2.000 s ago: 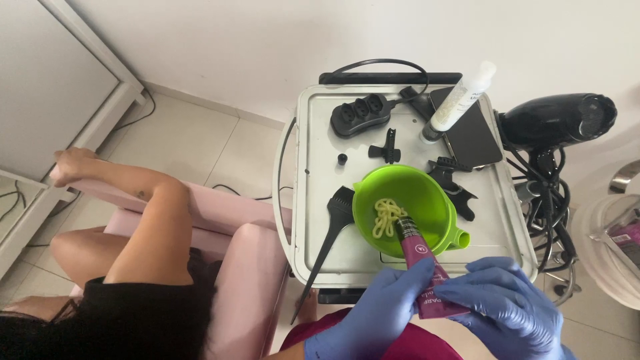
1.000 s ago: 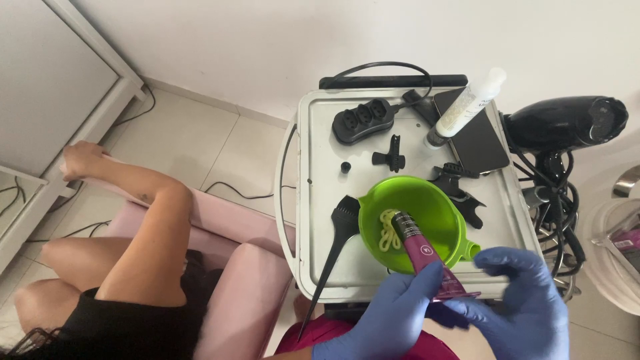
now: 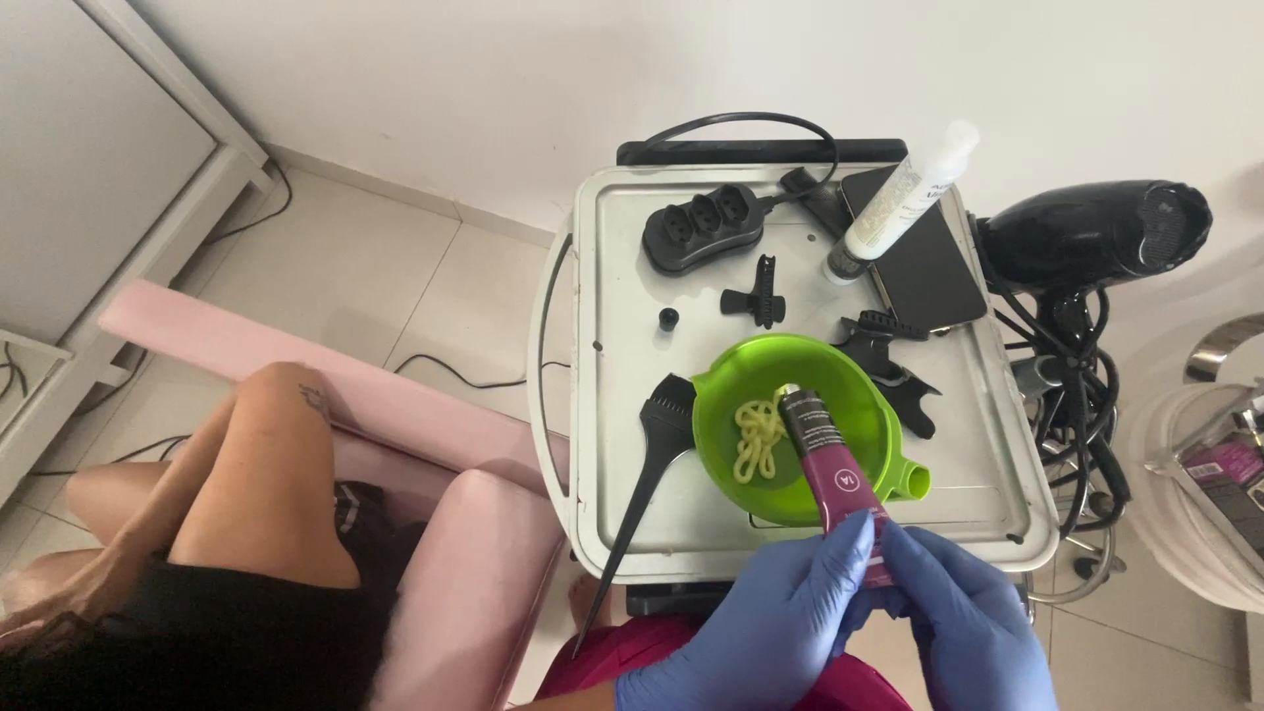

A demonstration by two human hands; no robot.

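A purple and black metal tube (image 3: 834, 474) lies between my blue-gloved hands, its mouth over a green plastic bowl (image 3: 721, 469). My left hand (image 3: 765, 612) grips the tube's lower part from the left. My right hand (image 3: 963, 612) closes on its bottom end from the right. Pale yellow cream (image 3: 758, 439) lies in coils inside the bowl, just left of the tube's mouth. A black tint brush (image 3: 652, 454) rests left of the bowl, its pointed handle over the tray's front edge. A small black cap (image 3: 669, 318) stands on the tray behind the brush.
The white trolley tray (image 3: 617, 513) also holds a black power strip (image 3: 703, 229), black hair clips (image 3: 760, 293), a white bottle (image 3: 899, 212) and a dark flat device (image 3: 933, 272). A black hair dryer (image 3: 1091, 232) hangs at right. A person (image 3: 267, 494) sits in a pink chair (image 3: 474, 583) at left.
My right hand has come back against the tube's bottom end after standing apart with its fingers spread one second ago. The seated person's raised arm has come down.
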